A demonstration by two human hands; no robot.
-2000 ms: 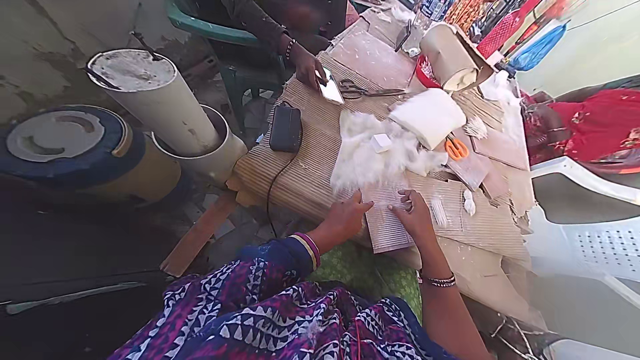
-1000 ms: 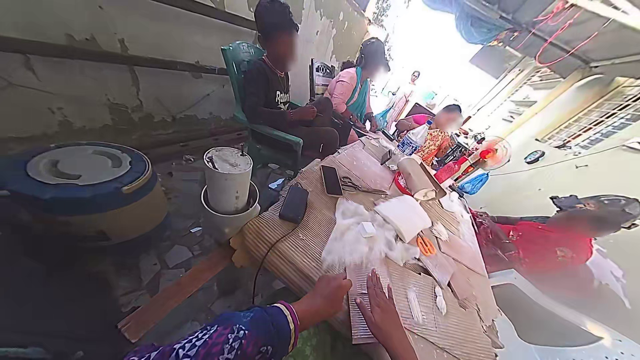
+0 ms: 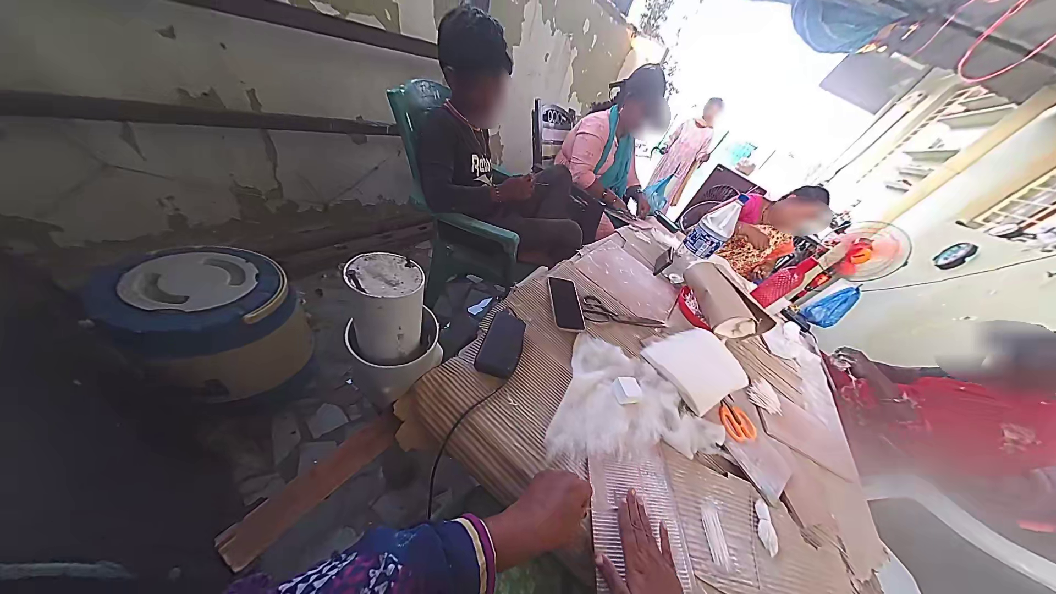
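My left hand (image 3: 544, 510) is bunched at the left edge of a ridged clear sheet (image 3: 627, 474); whether it pinches anything cannot be seen. Flat on the lower part of that sheet lies my right hand (image 3: 642, 549), fingers spread. Beyond the hands is a heap of white fluffy fibre (image 3: 590, 412) with a small white block (image 3: 626, 390) on it. A folded white pad (image 3: 695, 370) touches the fibre. Thin white sticks (image 3: 716, 535) and a white tied bundle (image 3: 766, 528) lie right of my right hand. Orange-handled scissors (image 3: 737, 422) rest farther up.
Corrugated cardboard (image 3: 462, 412) covers the table. A black case (image 3: 501, 345) with a cable, a phone (image 3: 566, 304), dark scissors (image 3: 606, 312), a paper roll (image 3: 719, 301) and a bottle (image 3: 714, 227) lie beyond. Several people sit around. A lidded drum (image 3: 198, 322) and a wooden plank (image 3: 309, 493) are at left.
The view has tilted up strongly. A seated person's hand held the phone over the table earlier; the phone now lies on the cardboard. My right hand has flattened onto the ridged sheet.
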